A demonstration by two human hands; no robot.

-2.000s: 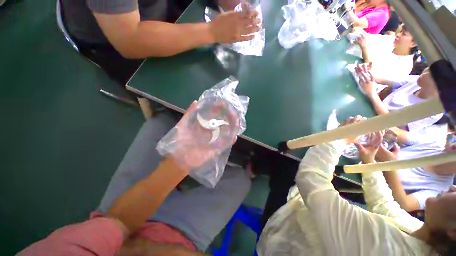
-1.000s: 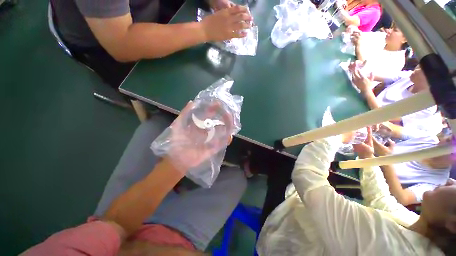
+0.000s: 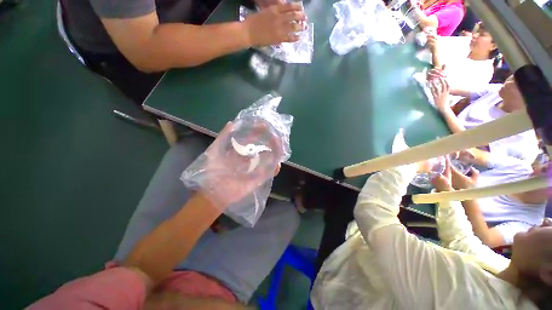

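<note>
My left hand (image 3: pixel 229 172) is palm up beyond my knees, near the table edge, seen through clear film. It holds a crinkled clear bag (image 3: pixel 249 209) that spreads over the palm and hangs past it. Inside is a round clear cup (image 3: pixel 269 132), its outline faint, and a white bladed rotor (image 3: pixel 250 149) at the middle. The fingers are partly hidden by film and glare. My right hand is not seen; a strip of bare skin shows at the bottom edge, by my pink shirt.
Green table (image 3: pixel 327 115) ahead; its corner is at the left. A neighbour's hands (image 3: pixel 275 25) hold a clear bag at the top. A whitish bag pile (image 3: pixel 363 27) lies farther along. Cream posts (image 3: pixel 436 145) cross at right, near a pale-sleeved neighbour (image 3: pixel 399 242). Blue stool (image 3: pixel 287 269) below.
My left hand and the bag stay almost in place. The rotor looks turned or tilted, with its blades at a different angle. The neighbours' hands shift slightly.
</note>
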